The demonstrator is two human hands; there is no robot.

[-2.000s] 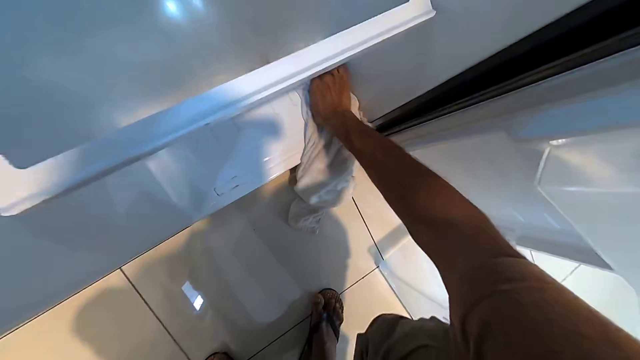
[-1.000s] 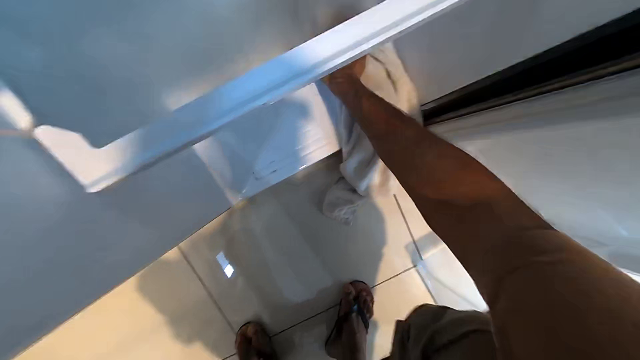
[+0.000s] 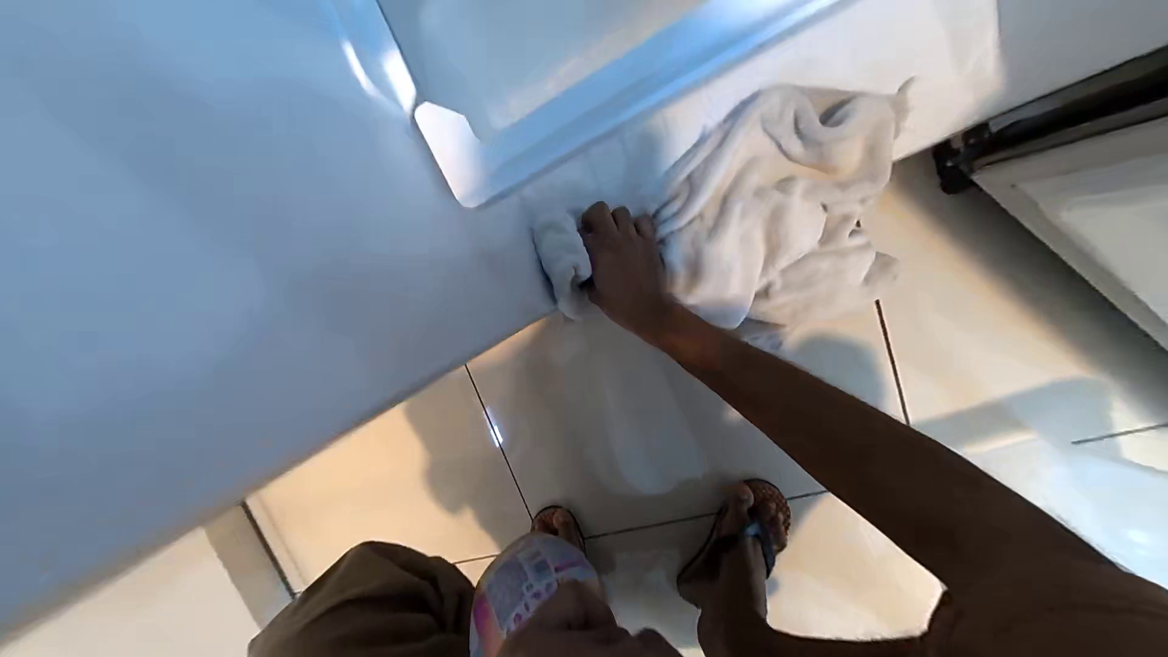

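A bunched white cloth [image 3: 776,201] lies against a glossy white panel [image 3: 274,237] with a raised rim. My right hand [image 3: 625,265] is closed around part of it, with a fold bulging out left of the fingers and the rest draping to the right. At the bottom edge, my left hand [image 3: 584,625] is dark and partly cut off by the frame. It holds a bottle or similar container [image 3: 529,584] with a colorful printed surface, close to my body.
Below the panel is a glossy tiled floor [image 3: 639,411], where my sandaled feet [image 3: 739,538] stand. To the right is a white door-like panel [image 3: 1095,201] with a black seal or edge strip [image 3: 1077,114].
My right hand has moved left along the panel below the raised rim, with the cloth now spread wider. My left hand and the printed container have come into view at the bottom.
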